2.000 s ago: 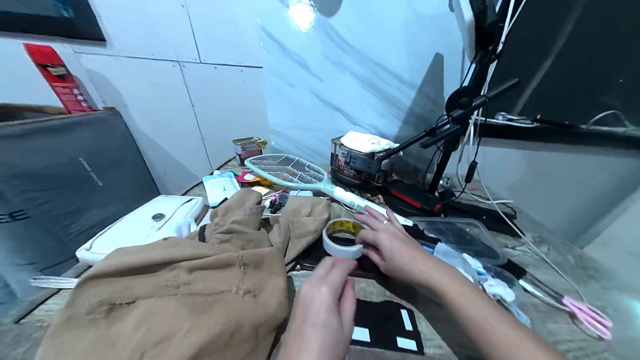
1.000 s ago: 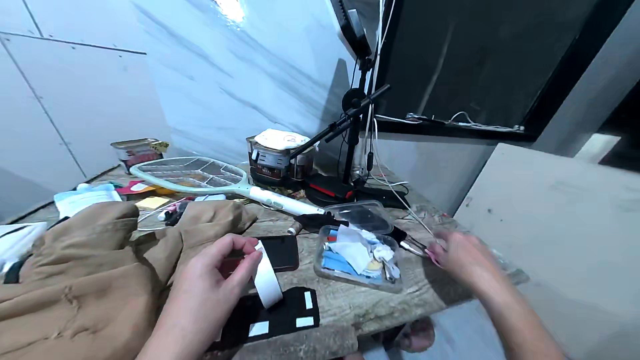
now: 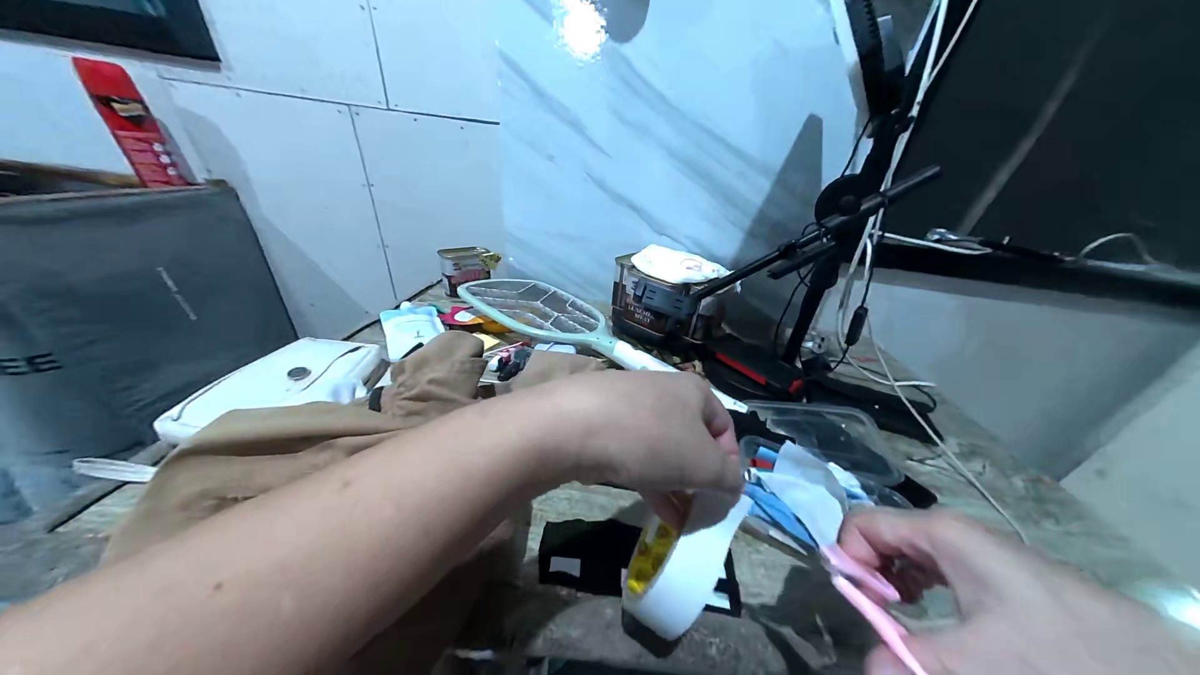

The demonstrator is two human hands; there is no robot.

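My left hand reaches across the middle of the view and grips a roll of white tape, which hangs from its fingers with the yellow inside of its core showing. At the lower right, my right hand holds pink-handled scissors by the handles, the blades pointing up and left toward the tape. The blade tips are hidden near the box and tape. Behind the roll, a black fabric piece with small white patches lies on the table.
Brown cloth covers the left, beside a white pouch. An electric mosquito racket lies behind my left hand. A clear plastic box holds scraps. A black stand arm rises at the back right, near a tin.
My right hand, reaching toward the right side a second ago, now holds the scissors near the tape. My left hand has moved toward the plastic box with the tape. The view has swung back left.
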